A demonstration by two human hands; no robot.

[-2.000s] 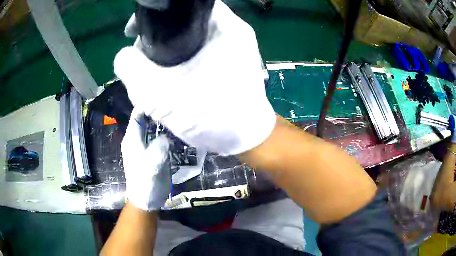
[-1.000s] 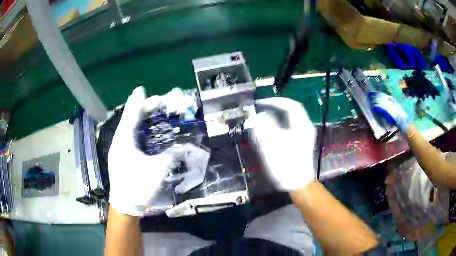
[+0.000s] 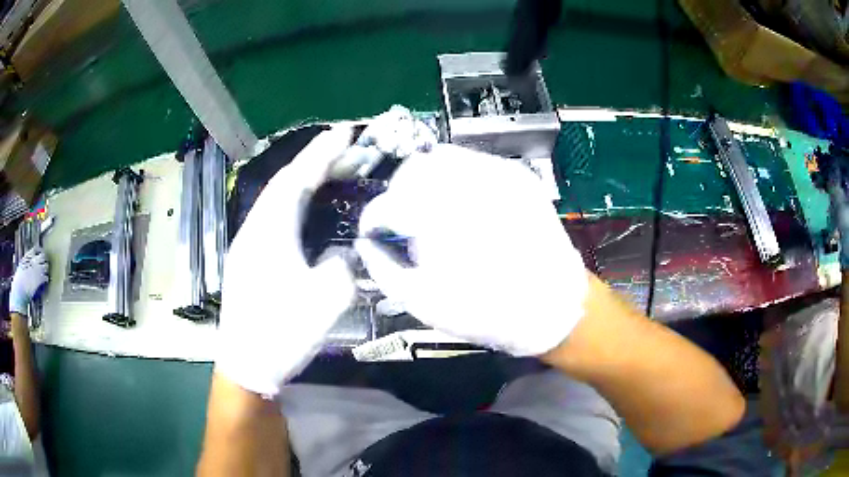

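My left hand (image 3: 279,270), in a white glove, holds a black end fitting (image 3: 343,219) with round holes at the bench centre. My right hand (image 3: 475,247), also white-gloved, has its fingertips together at the fitting's right side; whether a small part is between them is hidden. The two hands cover most of the held part. The light grey screw feeder (image 3: 503,133) stands just behind my right hand. The dark screwdriver (image 3: 532,37) hangs above the feeder.
Silver profiles (image 3: 194,233) lie on the pale board at left, another profile (image 3: 747,191) at right. A crumpled whitish cloth (image 3: 398,132) lies beside the feeder. Another person's gloved hand (image 3: 31,278) is at far left. A thin cable (image 3: 658,177) hangs at right.
The view has shifted. My right hand has moved from the feeder's front to the fitting in my left hand. At right, the neighbour's hand is gone and one profile shows instead of two.
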